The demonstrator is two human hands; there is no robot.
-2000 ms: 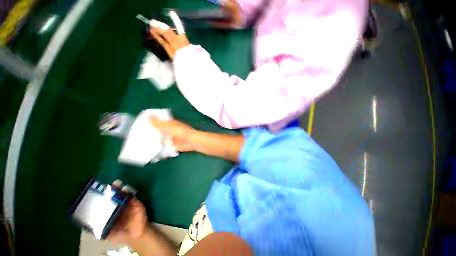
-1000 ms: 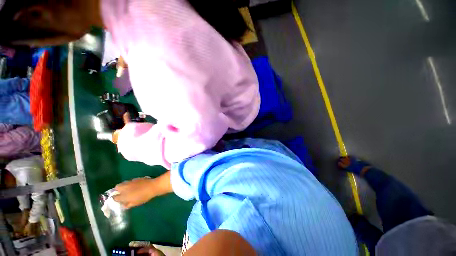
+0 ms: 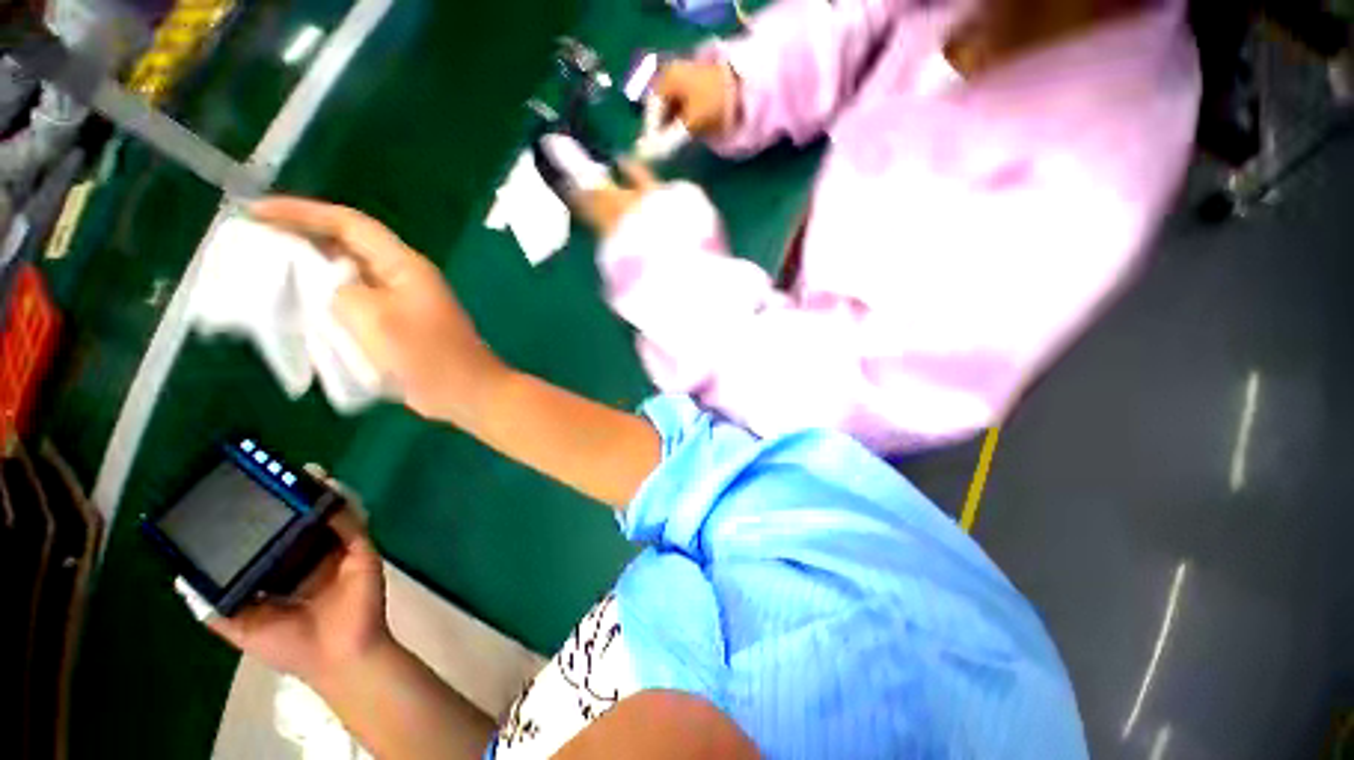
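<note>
A black square display unit [image 3: 282, 558] with a grey screen and a row of small pale buttons beside a blue strip lies in my left hand [image 3: 339, 612]. My left hand grips it from below and behind, screen facing up. A white tip shows on one left fingertip. My right hand [image 3: 413, 330] holds a loose, crumpled white wiping cloth [image 3: 267, 297] off to the unit's far right side, apart from the unit. The cloth and fingertips are slightly blurred.
A neighbour in a pink smock [image 3: 921, 253] works on my right, a flat white wipe [image 3: 530, 211] by their hands. Tan cardboard [image 3: 446, 631] and white scraps [image 3: 309, 720] lie near my left forearm on the green surface. A pale rail [image 3: 141, 394] runs beyond.
The view has swung back from the right. My right hand has lifted the cloth from low over the bench. The display unit, mostly cut off a second ago, is fully in view.
</note>
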